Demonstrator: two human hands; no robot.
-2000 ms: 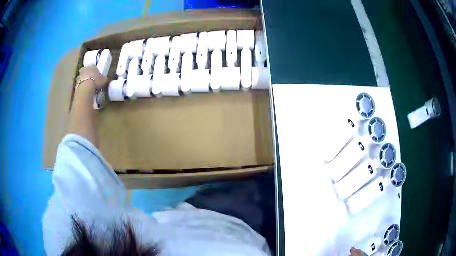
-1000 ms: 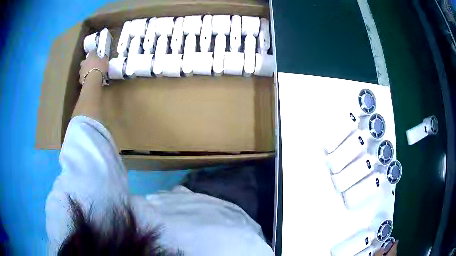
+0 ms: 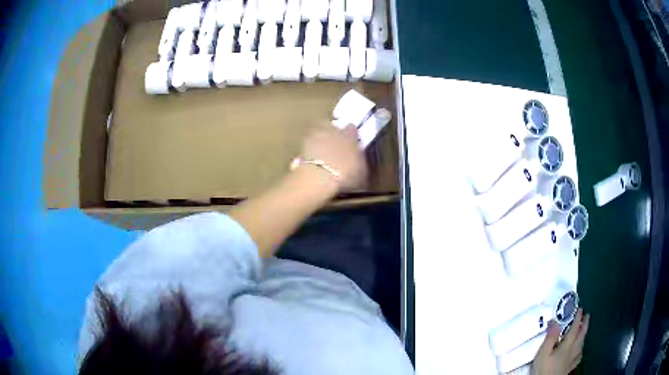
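My left hand (image 3: 339, 154), with a bracelet at the wrist, is inside the open carton (image 3: 81, 110) near its right wall. It is closed on white handheld fans (image 3: 354, 108), apparently two, side by side; my fingers are blurred and partly hide them. My right hand (image 3: 563, 350) is at the lower right edge of the white work sheet (image 3: 447, 293). Its thumb and fingers are around the head of the lowest fan (image 3: 521, 357), which is mostly covered. Another fan (image 3: 522, 328) lies against it just above.
A row of packed white fans (image 3: 238, 67) stands along the carton's far side. Several fans (image 3: 513, 198) lie slanted on the sheet. A single fan (image 3: 618, 184) lies on the dark green conveyor (image 3: 601, 95) at right. Blue floor (image 3: 37, 256) shows at left.
My left hand has moved from the carton's left end to its right end, with fans in it. My right hand shows more fully at the lowest fans. The view has shifted, so the carton sits higher.
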